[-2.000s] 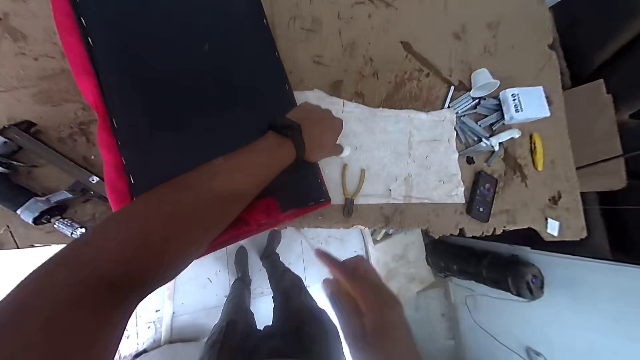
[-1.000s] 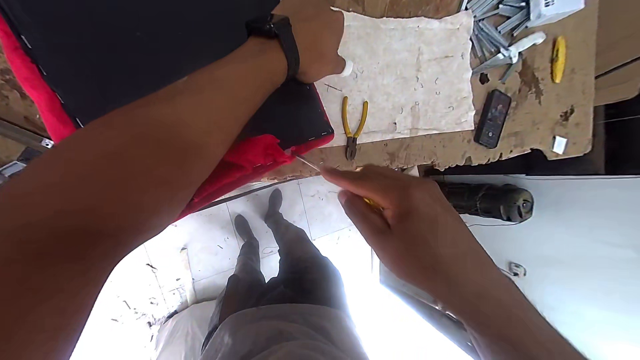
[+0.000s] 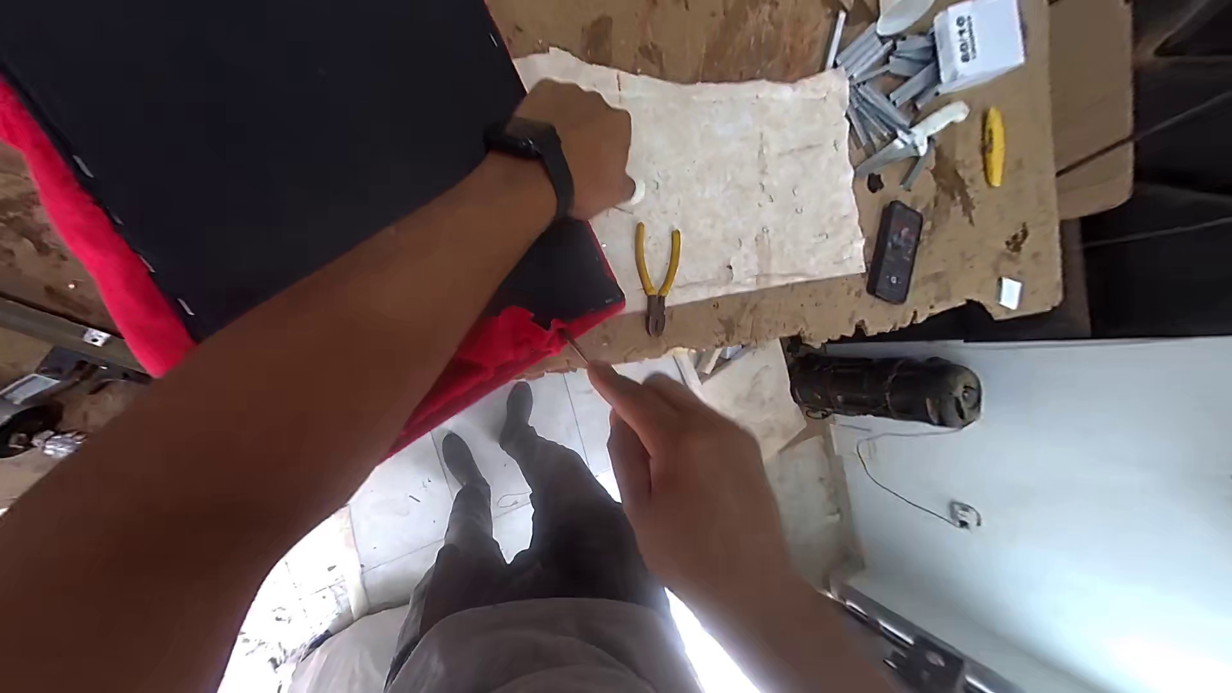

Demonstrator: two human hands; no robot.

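A flat panel with a black backing [image 3: 318, 115] and red fabric [image 3: 500, 342] along its stapled edges lies on the workbench. My left hand [image 3: 582, 144], with a watch at the wrist, rests closed at the panel's right edge; its fingers are mostly hidden. A thin metal shaft [image 3: 575, 346] of a hand tool runs from my right hand [image 3: 688, 462] to the red fabric near the panel's lower right corner. My right fingers are closed around the tool, whose handle is hidden. Just right of that corner lie yellow-handled cutting pliers [image 3: 657, 279], jaws toward me.
A white cloth [image 3: 751, 183] lies on the worn workbench [image 3: 1001, 241]. At the right are staple strips [image 3: 876, 106], a white box [image 3: 977, 43], a white-handled knife [image 3: 914, 140], a yellow cutter [image 3: 993, 146] and a phone [image 3: 895, 252]. A power tool [image 3: 29, 423] sits at the left.
Two seconds ago my right hand was away from the panel, below its corner; it has come up to the red fabric with the tool's tip against it. My left hand remains at the right edge.
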